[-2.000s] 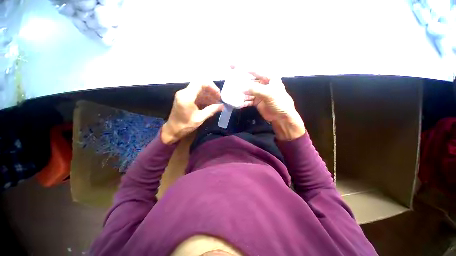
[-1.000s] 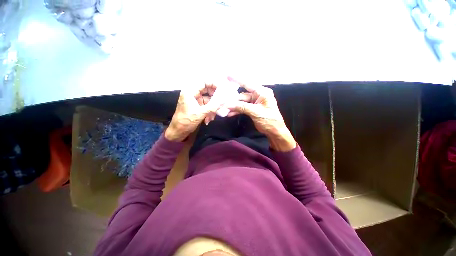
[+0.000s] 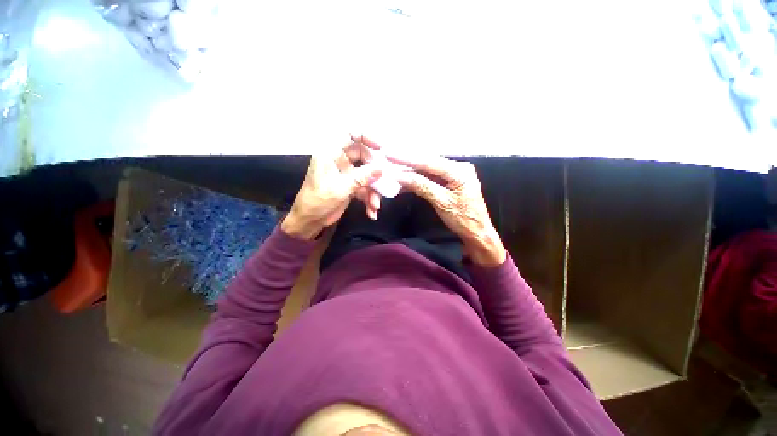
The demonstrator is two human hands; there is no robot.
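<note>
A small glossy white piece [image 3: 388, 185] is between the fingertips of both hands at the table's front edge. My left hand [image 3: 331, 186] grips it from the left with thumb and fingers. My right hand [image 3: 449, 194] grips it from the right, thumb and index finger on it. Most of the piece is hidden by the fingers or lost in glare. No strip can be made out on it.
A white tabletop [image 3: 511, 85] spans the far side, overexposed. White pieces are heaped at upper left [image 3: 166, 38] and upper right [image 3: 739, 60], near a shiny clear bag [image 3: 77, 102]. Below are a carton of blue strips [image 3: 204, 238], an open carton [image 3: 635, 255], an orange object [image 3: 85, 264] and red cloth [image 3: 745, 289].
The translucent strip hanging below the white piece two seconds ago is no longer visible. My hands have come closer together around the piece, and more of it is covered by fingers.
</note>
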